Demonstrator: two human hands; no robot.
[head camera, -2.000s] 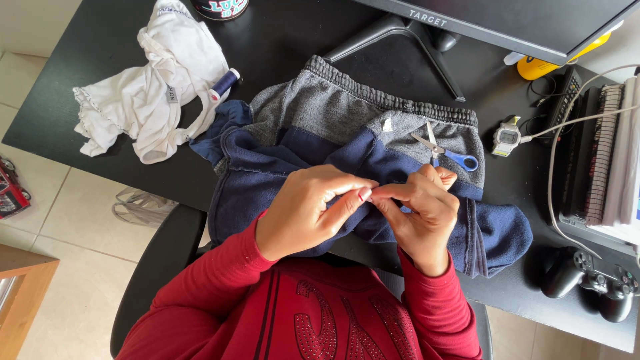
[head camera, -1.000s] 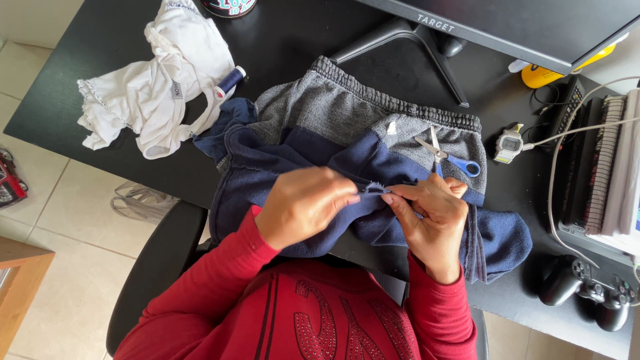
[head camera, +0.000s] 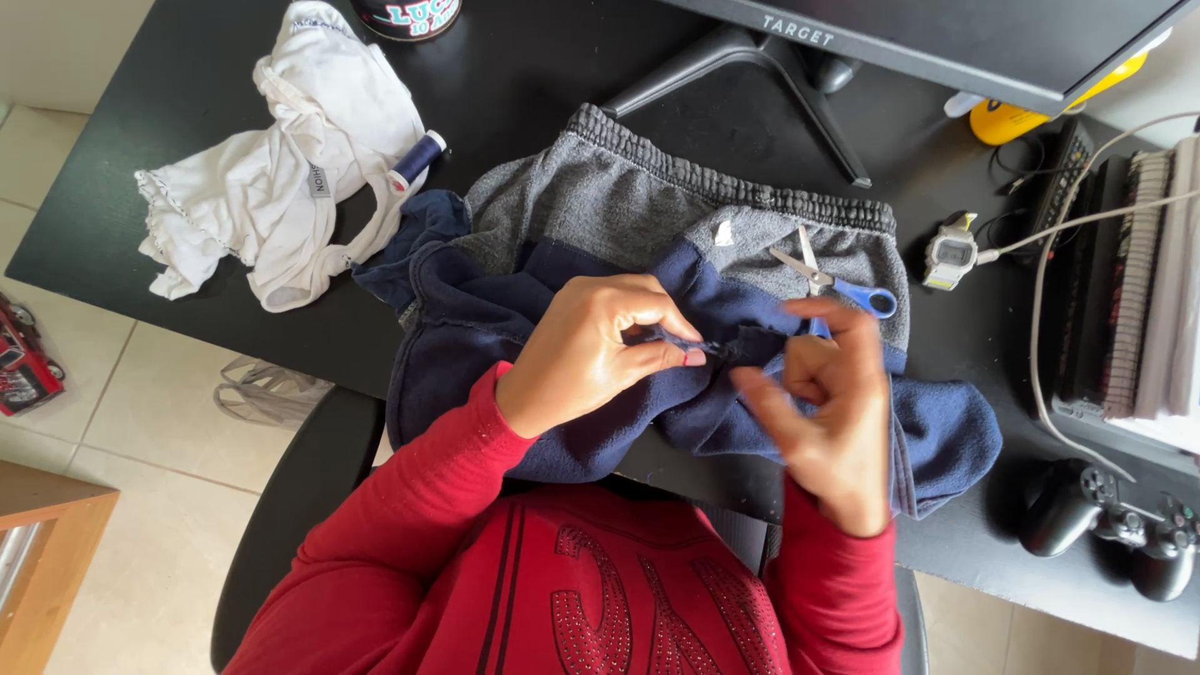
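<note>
A grey and navy fleece garment (head camera: 600, 197) with an elastic waistband lies inside out on the black desk. My left hand (head camera: 609, 352) pinches an edge of its navy fabric between thumb and forefinger. Just right of it, my right hand (head camera: 825, 394) is raised over the garment, blurred, its thumb and forefinger apart; no needle or thread can be made out. Small scissors with blue handles (head camera: 864, 297) lie partly spread on the grey part, beyond my right hand. A spool of navy thread (head camera: 418, 159) rests by a white cloth garment (head camera: 328, 141) at the left.
A monitor stand (head camera: 741, 56) is behind the garment. To the right are a digital watch (head camera: 952, 251), a cable, upright notebooks (head camera: 1132, 281) and a black game controller (head camera: 1116, 516). A dark tin (head camera: 408, 14) stands at the back left. The desk's front edge is close to my body.
My right hand has let go of the navy fabric, which it pinched a second ago, and its fingers have spread. My left hand, blurred then, now pinches the fabric edge.
</note>
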